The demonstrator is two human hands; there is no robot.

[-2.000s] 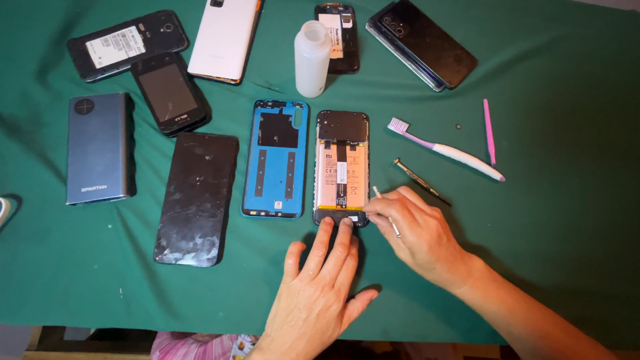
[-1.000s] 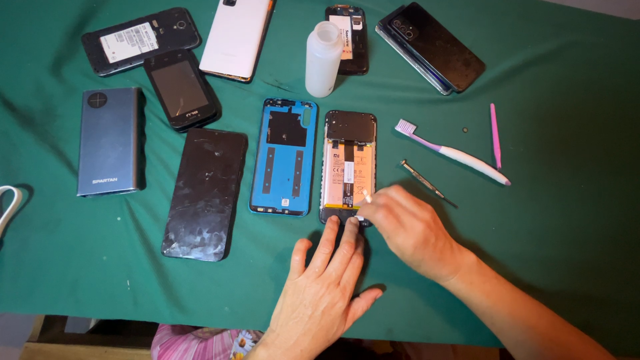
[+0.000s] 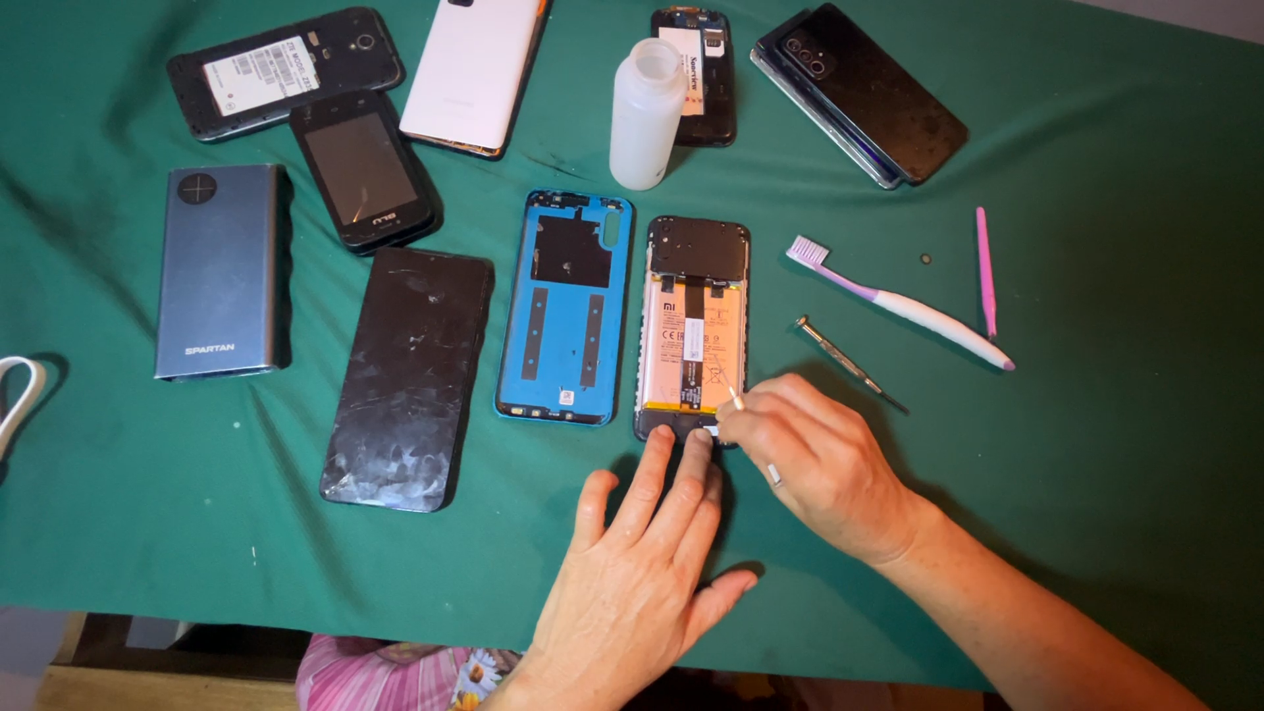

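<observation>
An opened smartphone point(image 3: 695, 336) lies on the green cloth with its battery and flex cable exposed. Fingertips of my left hand point(image 3: 642, 563) rest on its black bottom cover; that hand holds nothing and its fingers are apart. My right hand point(image 3: 820, 459) pinches a thin tool with a white shaft point(image 3: 774, 475) at the phone's lower right edge; its fine metal tip points up over the battery. What kind of tool it is, I cannot tell. Left of the phone lies a blue back cover point(image 3: 563, 395), inner side up. A precision screwdriver point(image 3: 849, 361) lies just beyond my right hand.
A toothbrush point(image 3: 923, 316), a pink stick tool point(image 3: 986, 272) and a small round part point(image 3: 925, 259) lie at right. Behind the phone stands an uncapped translucent bottle point(image 3: 647, 114). A dark phone screen point(image 3: 410, 380), a power bank point(image 3: 222, 267) and several other phones lie at left and back.
The thin tool's visible end now reaches over the battery, pointing up; two seconds ago it crossed my right hand beside the phone. My left hand stays at the phone's bottom end.
</observation>
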